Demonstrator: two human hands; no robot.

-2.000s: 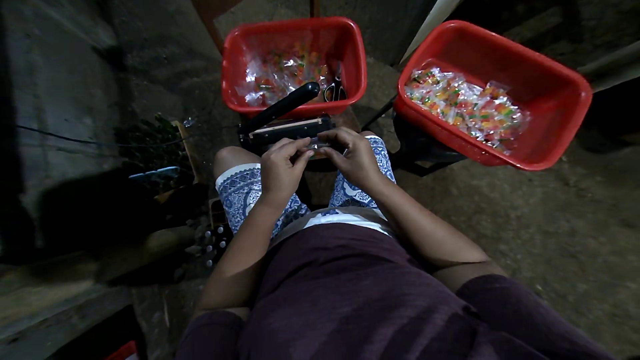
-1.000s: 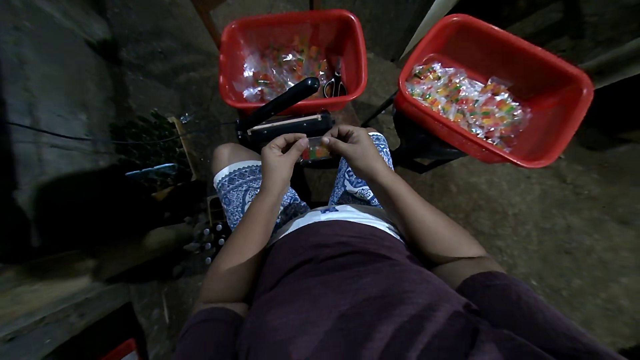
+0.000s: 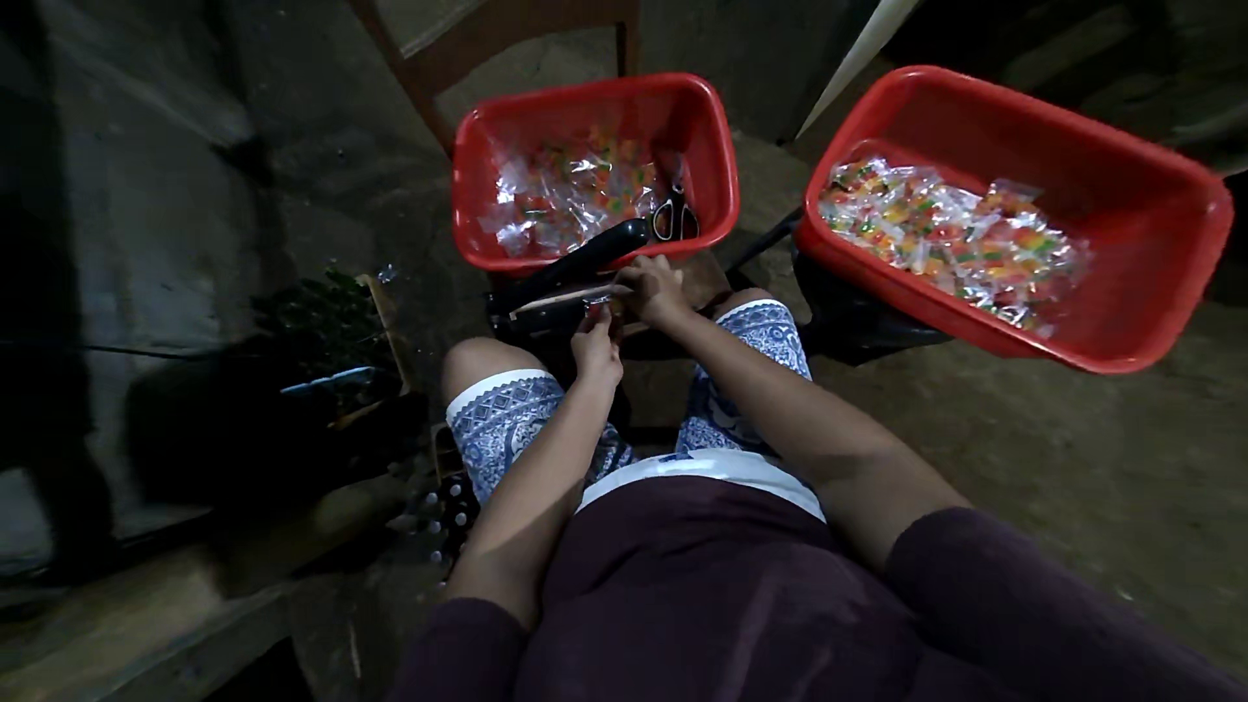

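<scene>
My left hand (image 3: 598, 346) grips the lower end of a small clear plastic packet (image 3: 597, 304) with something reddish inside. My right hand (image 3: 651, 288) has its fingertips at the packet's upper edge, beside the sealing strip of a black hand impulse sealer (image 3: 556, 310). The sealer's arm (image 3: 585, 261) is raised at a slant over the near rim of a red plastic basin (image 3: 465, 200). In that basin lie clear packets of colorful candy (image 3: 585, 190) and a pair of scissors (image 3: 675, 214). Fingers partly hide the packet.
A larger red basin (image 3: 1150, 244) at the right holds a heap of filled candy packets (image 3: 955, 234). A wooden chair (image 3: 526, 44) stands behind the first basin. My knees are just below the sealer. Dark leaves (image 3: 322, 322) and a light blue object (image 3: 327, 380) lie at the left.
Both hands have moved from in front of the sealer up to its strip, with the small packet between them. My left hand is now lower than my right.
</scene>
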